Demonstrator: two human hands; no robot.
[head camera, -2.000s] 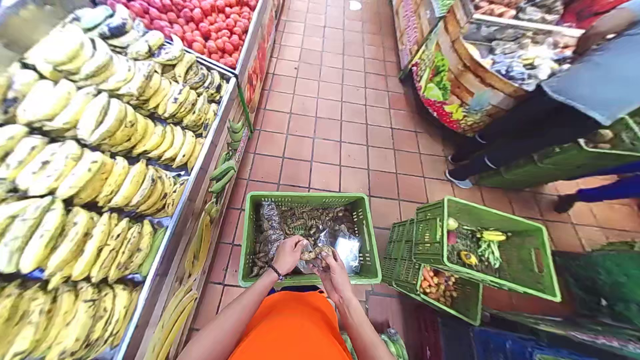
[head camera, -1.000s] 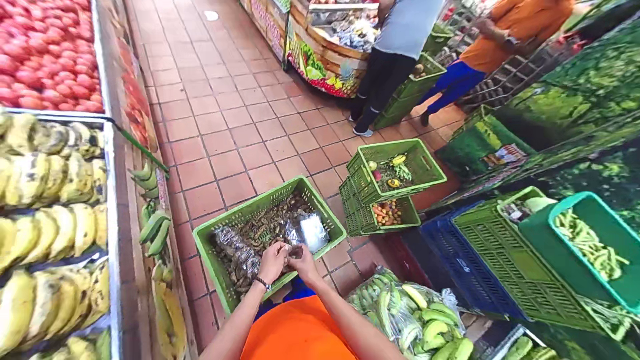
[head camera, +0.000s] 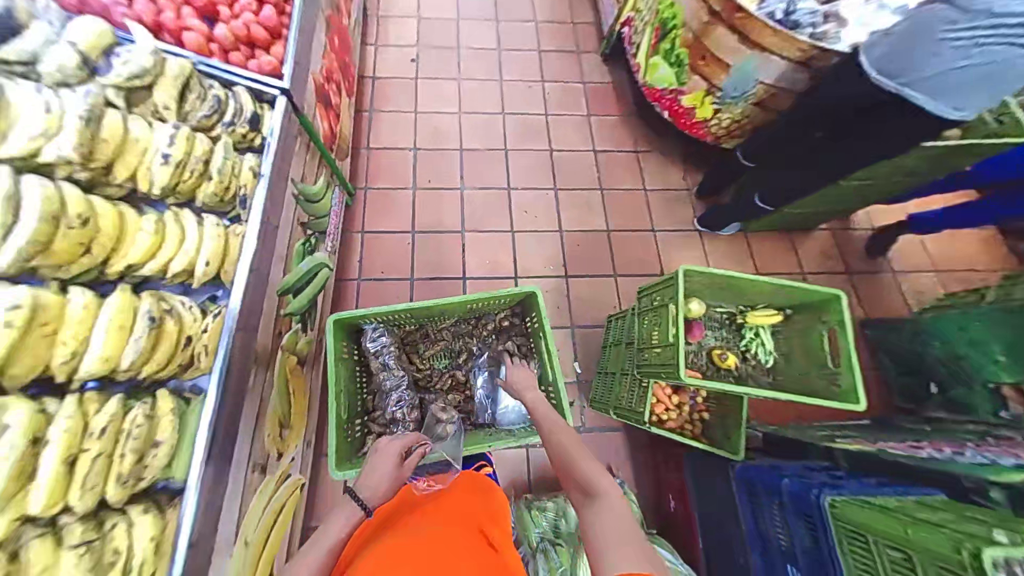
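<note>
A green plastic crate (head camera: 438, 298) holds many small brown roots that look like ginger or turmeric. My left hand (head camera: 394, 464), with a dark beaded bracelet at the wrist, grips a clear plastic bag (head camera: 445, 436) near the crate's front edge; a few brown pieces show in the bag. My right hand (head camera: 520, 378) reaches into the crate's right side, its fingers over the roots beside a stack of clear plastic bags (head camera: 512, 406). Whether it holds anything cannot be told. Filled clear packs (head camera: 390, 380) lie along the crate's left side.
Plantains (head camera: 104, 232) and tomatoes (head camera: 240, 32) fill the display on the left. Stacked green crates (head camera: 768, 392) with mixed vegetables stand right of my crate. A person in dark trousers (head camera: 840, 120) stands at upper right, near another person's blue-clad legs. Bagged green produce (head camera: 552, 528) lies below my right arm.
My hands were together over the crate; now they are apart, the left at the front edge with the bag and the right among the roots. The view has swung back left.
</note>
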